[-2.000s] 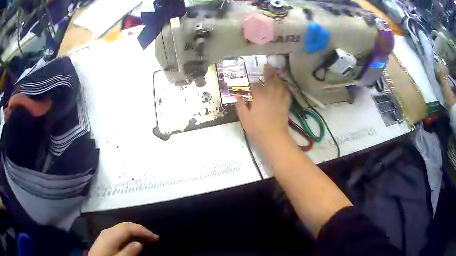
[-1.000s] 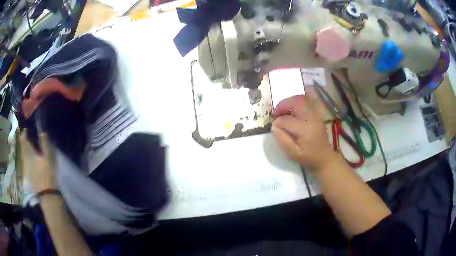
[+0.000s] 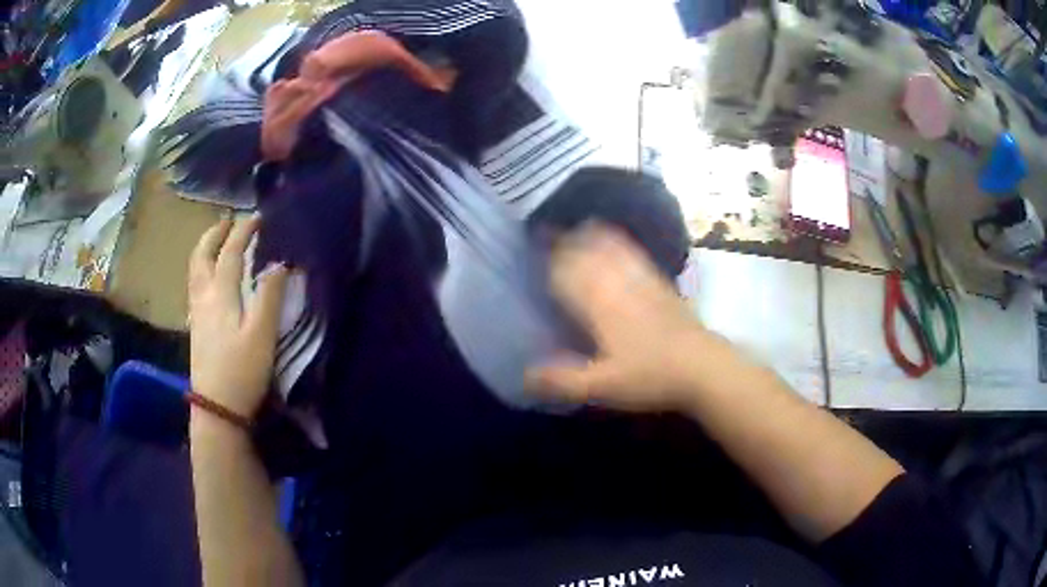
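A large limp bundle of dark navy and pale grey panels with thin white lines (image 3: 471, 275) lies over the table's front edge. A coral-red fabric tie (image 3: 344, 80) wraps its upper part. My left hand (image 3: 235, 310) is at the bundle's left side, its fingers against the dark fabric. My right hand (image 3: 626, 321), blurred, holds the bundle's right end, thumb at the pale panel and fingers over the dark part. Parts of both hands' fingertips are hard to make out.
A cream sewing machine (image 3: 855, 69) stands at the upper right. A smartphone (image 3: 820, 184) lies on its bed. Snips with red and green handles (image 3: 918, 321) lie on the white table (image 3: 758, 333). A blue crate rim (image 3: 144, 396) is at lower left. Another machine (image 3: 86, 126) is at upper left.
The view has swung left. My right hand has left the phone and moved onto the bundle. The bundle has shifted toward me, and its panels are spread and partly over the table edge.
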